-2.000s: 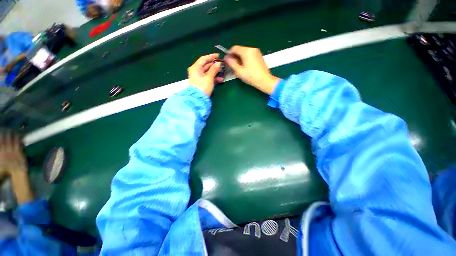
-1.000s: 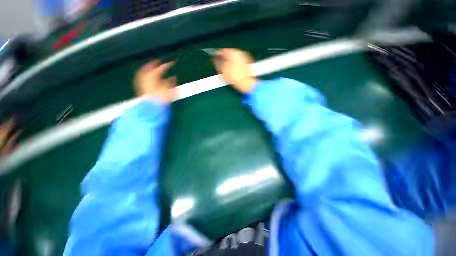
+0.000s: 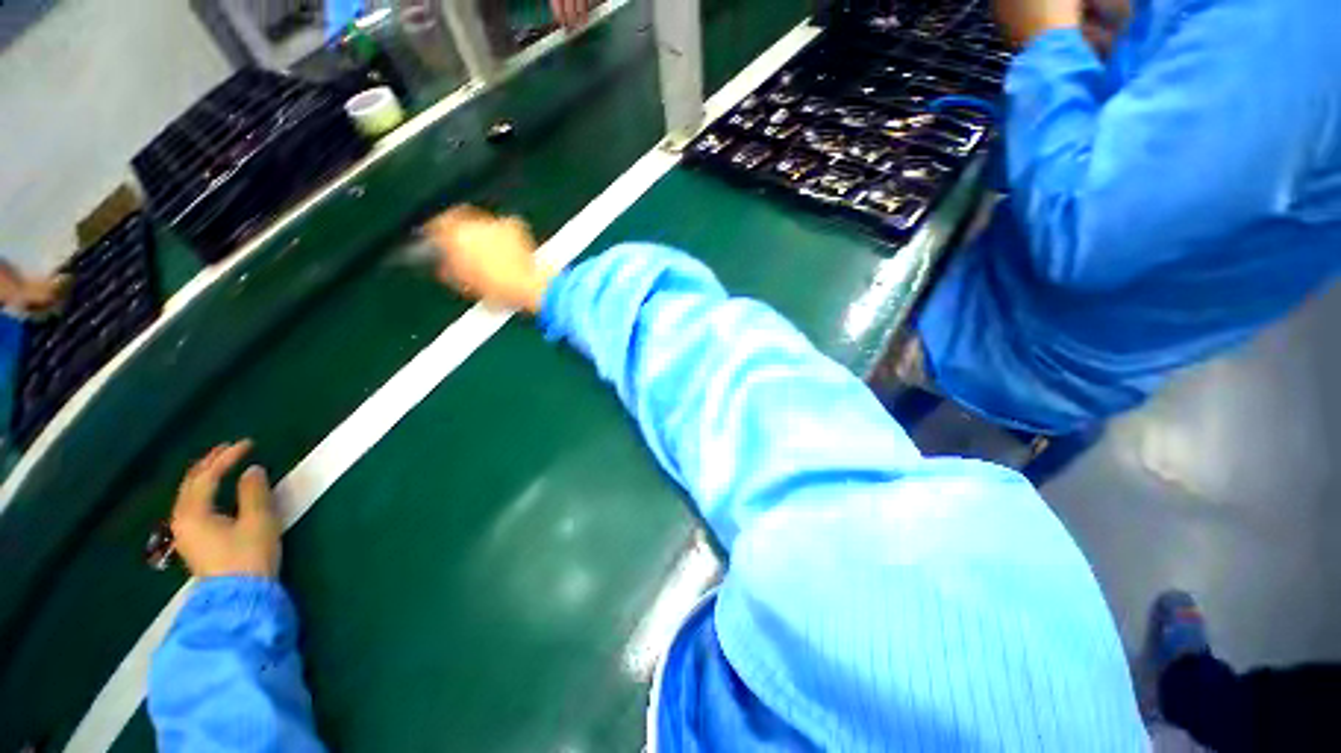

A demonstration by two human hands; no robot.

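Observation:
My left hand (image 3: 228,515) is at the lower left, over the white edge strip (image 3: 397,394) and the belt, with thumb and forefinger apart. A small shiny component (image 3: 159,547) shows at the outer side of its fingers; whether it touches them I cannot tell. My right hand (image 3: 483,259) is over the belt, farther up the strip, its fingers closed around a slim greyish tool (image 3: 412,253), which is blurred. Another small dark component (image 3: 502,131) lies on the belt beyond my right hand.
A black tray of shiny parts (image 3: 838,162) is at the upper right, beside a person in a blue smock (image 3: 1147,221). A metal post (image 3: 678,74) stands by the strip. Black stacked trays (image 3: 243,155) and a whitish cup (image 3: 374,112) are across the belt. Another person's hand shows far left.
The view has swung right. My hands, together two seconds ago, are now wide apart. The left hand has opened; the right still holds the slim tool. The neighbour and tray are now in view.

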